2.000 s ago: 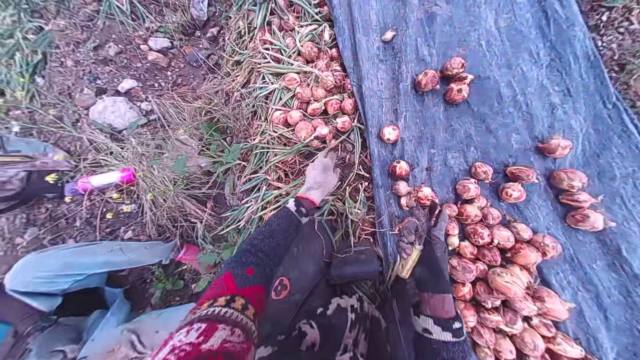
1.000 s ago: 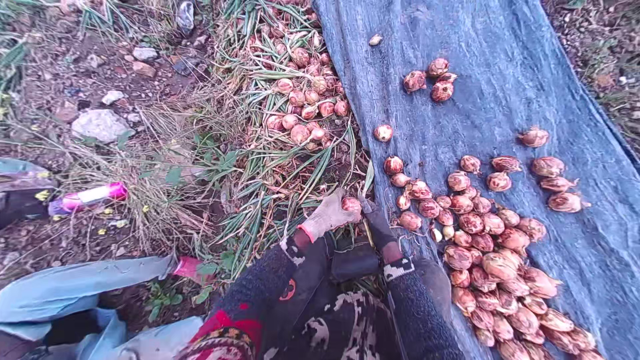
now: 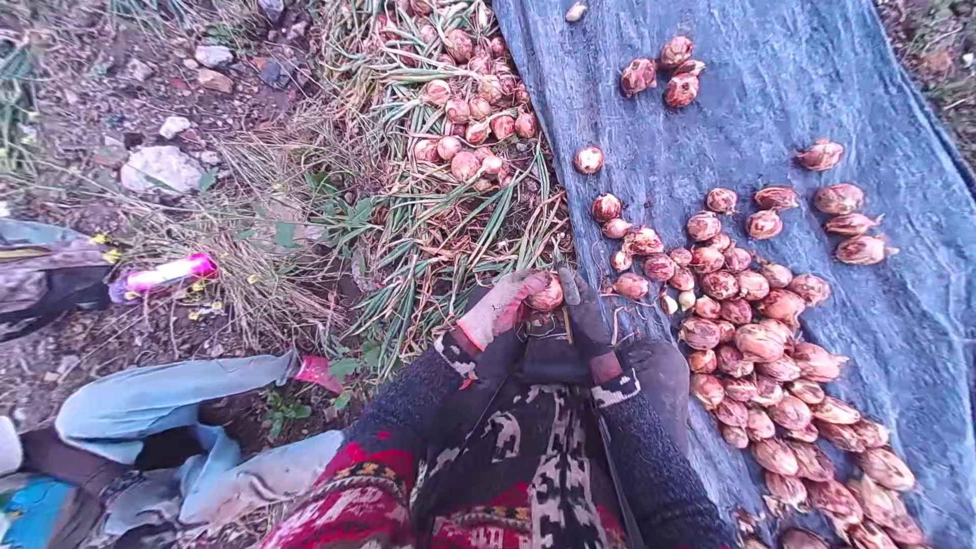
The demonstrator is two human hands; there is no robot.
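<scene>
My left hand [image 3: 499,309], in a pale, soiled glove, is closed around a reddish onion bulb [image 3: 546,293] low in the middle of the view. Just right of it, my right hand [image 3: 585,314], in a dark glove, is beside the bulb; a thin dark upright thing, perhaps a blade, shows at its fingertips. Ahead lies a heap of onions with green tops [image 3: 476,110]. Trimmed onions [image 3: 762,343] are piled on a blue woven tarp [image 3: 747,130] to the right, with a few lying apart farther up.
Cut green onion leaves [image 3: 442,221] cover the ground before my hands. At left are another person's jeans-clad leg [image 3: 168,389], a pink and white bottle-like object [image 3: 168,274] and a pale rock [image 3: 162,169]. A dark object [image 3: 557,361] lies between my forearms.
My left hand, which was reaching into the leaves below the heap, has come back toward me and now holds a bulb. My right hand has moved from the tarp's edge to beside it.
</scene>
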